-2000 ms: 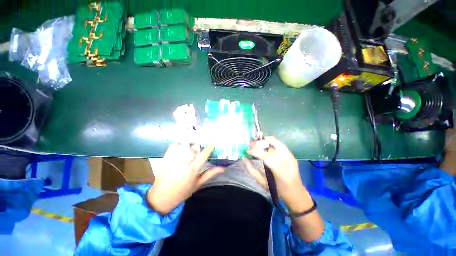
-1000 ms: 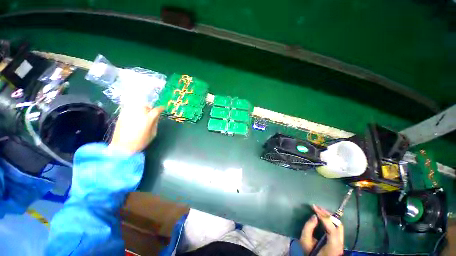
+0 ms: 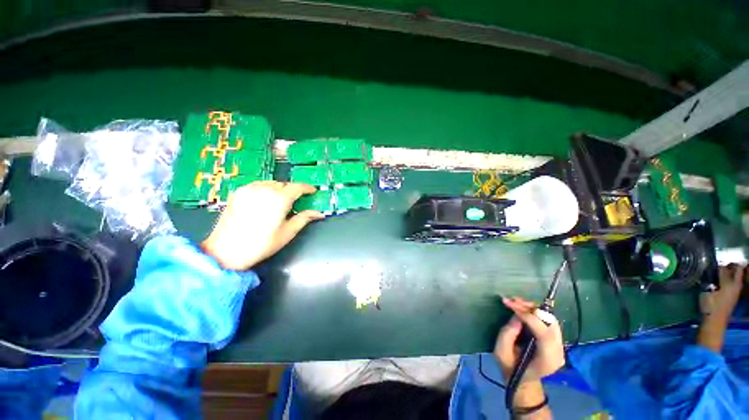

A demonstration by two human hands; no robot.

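Observation:
My left hand (image 3: 261,220) reaches to the stack of plain green PCB panels (image 3: 352,173). Its fingertips are at the stack's front left corner, thumb and fingers apart; no panel is lifted. Beside it stands a stack of green panels with orange-gold flex strips (image 3: 246,156), partly behind the hand. My right hand (image 3: 534,344) is closed around the soldering iron (image 3: 544,314), tip pointing up and away from me. Small pale pieces, likely loose flexible circuits (image 3: 364,287), lie under glare on the mat.
Clear plastic bags (image 3: 127,172) lie at left rear, a round black fan (image 3: 45,291) at far left. A black fan (image 3: 456,220), a tilted white jar (image 3: 542,209) and the soldering station (image 3: 608,201) stand behind the iron. Cords run beside it. Another person's hand (image 3: 723,295) is at far right.
The view has swung back to the right. My left hand has moved from the plastic bags and flex-panel stack to the plain panel stack. My right hand still holds the iron.

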